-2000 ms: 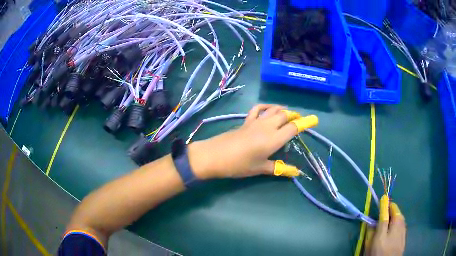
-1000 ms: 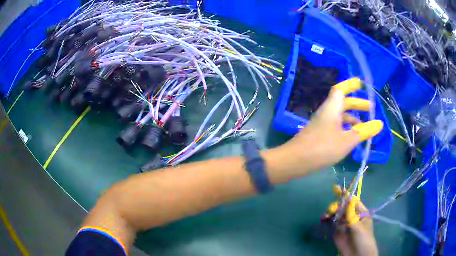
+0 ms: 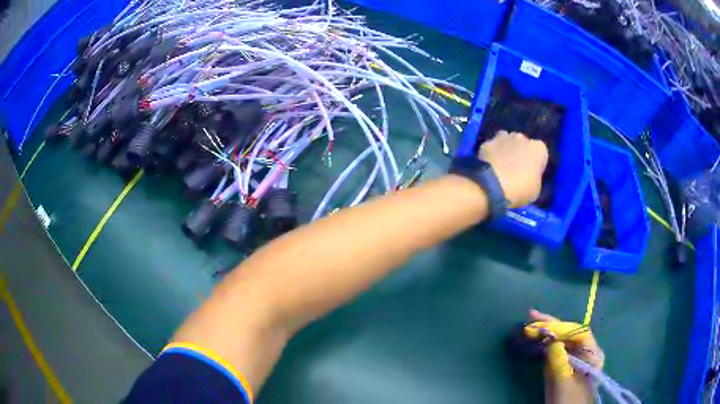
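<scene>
My left hand (image 3: 513,167) reaches into the larger blue parts bin (image 3: 580,177), over the black connector housings (image 3: 541,110). Its fingertips are down among the housings and hidden, so what they hold cannot be told. My right hand (image 3: 570,347), with yellow finger cots, is at the lower right, closed around a wire harness. The harness's grey-lilac cables (image 3: 604,380) trail from the hand to the lower right. A dark, blurred round part (image 3: 521,345) shows on the left side of this hand.
Harnesses with black round connectors (image 3: 237,224) are piled at upper left. The smaller blue bin (image 3: 620,259) stands right of the larger one. A loose harness (image 3: 679,251) lies beyond it. Blue bins line the back and right edge. My left forearm (image 3: 347,229) crosses the mat.
My left hand has left the raised cable and moved into the larger bin. My right hand still grips the harness, whose cables now hang lower right. The view has shifted.
</scene>
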